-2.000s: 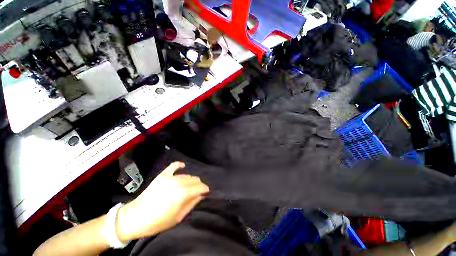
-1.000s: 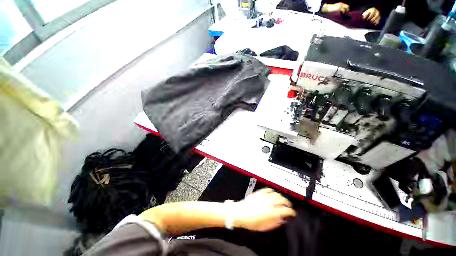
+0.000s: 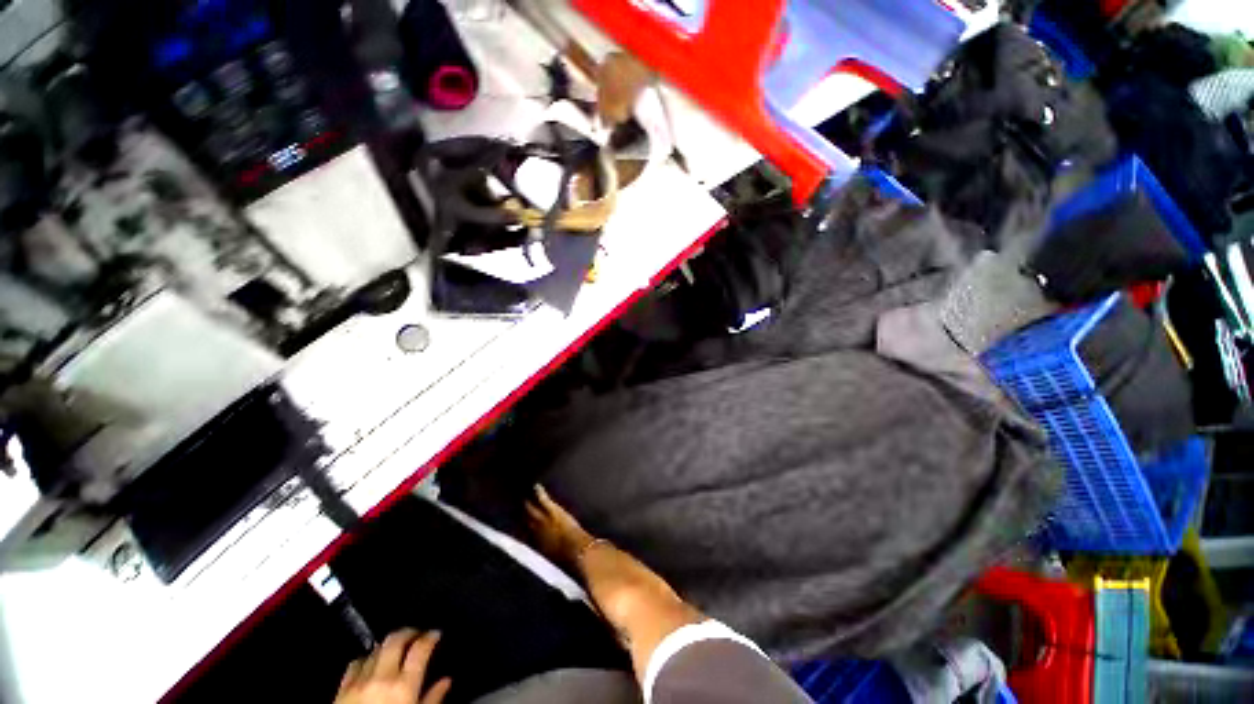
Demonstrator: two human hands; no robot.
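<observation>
A large charcoal-grey garment piece (image 3: 798,481) lies bunched right of the machine table, below its red edge. My right hand (image 3: 557,530) is at the left end of this cloth, touching it; its fingertips are partly hidden, so a grip cannot be told. My left hand (image 3: 395,671) is at the bottom edge, partly cut off, over black cloth, with fingers apart and nothing seen in it. The overlock machine (image 3: 165,371) is at the left, blurred and cut off. Its needle area is not clearly visible.
The white table (image 3: 413,399) has a red edge. Tape rolls and small tools (image 3: 550,193) lie on it beside a dark cone (image 3: 443,62). Blue crates (image 3: 1086,426) with dark garments stand at the right, a red stool (image 3: 1031,626) below. A red and blue plastic piece (image 3: 770,83) is at the top.
The view has swung right from the machine front and the grey piece on the table to the garments at my right. My right hand now shows at the cloth; my left hand is lower in the picture.
</observation>
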